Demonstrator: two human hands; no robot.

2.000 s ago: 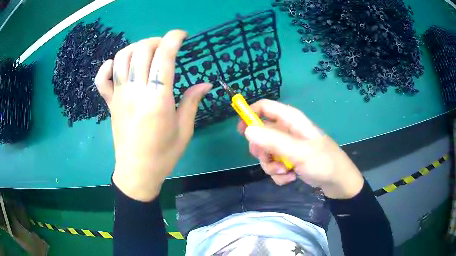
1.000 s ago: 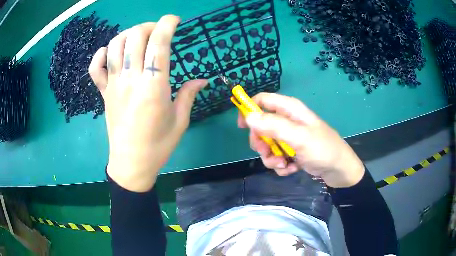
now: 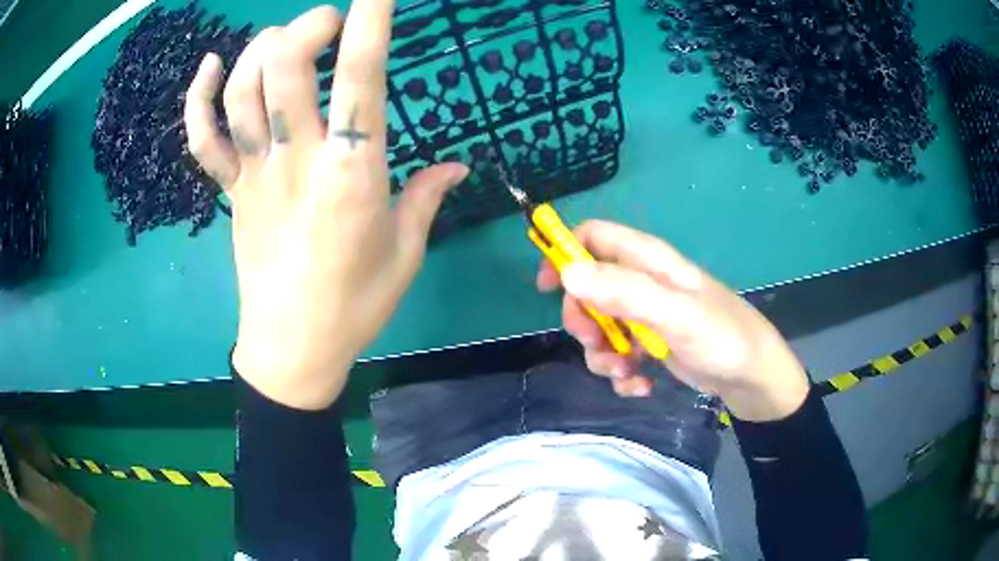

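Note:
The black sprue frame (image 3: 498, 88), a grid with rows of small round and lobed parts, is tilted above the bench, its top cut off by the picture's edge. My left hand (image 3: 318, 208) is on its left side, the thumb across its lower front and the fingers spread upward; the palm side is hidden. My right hand (image 3: 668, 312) holds the yellow side cutters (image 3: 577, 260). Their dark metal jaws point up and left at the frame's lower rows. Whether the jaws are closed on a runner cannot be told.
The left heap of cut parts (image 3: 153, 121) lies beyond my left hand. The right heap of cut parts (image 3: 827, 88) lies at the upper right. Dark stacks of sprue frames stand at the far left (image 3: 22, 197) and far right (image 3: 969, 121). The bench's near edge curves below my hands.
My left hand's fingers have lifted and spread more. The cutters and my right hand have shifted slightly right and down. The heaps sit a little higher in the picture.

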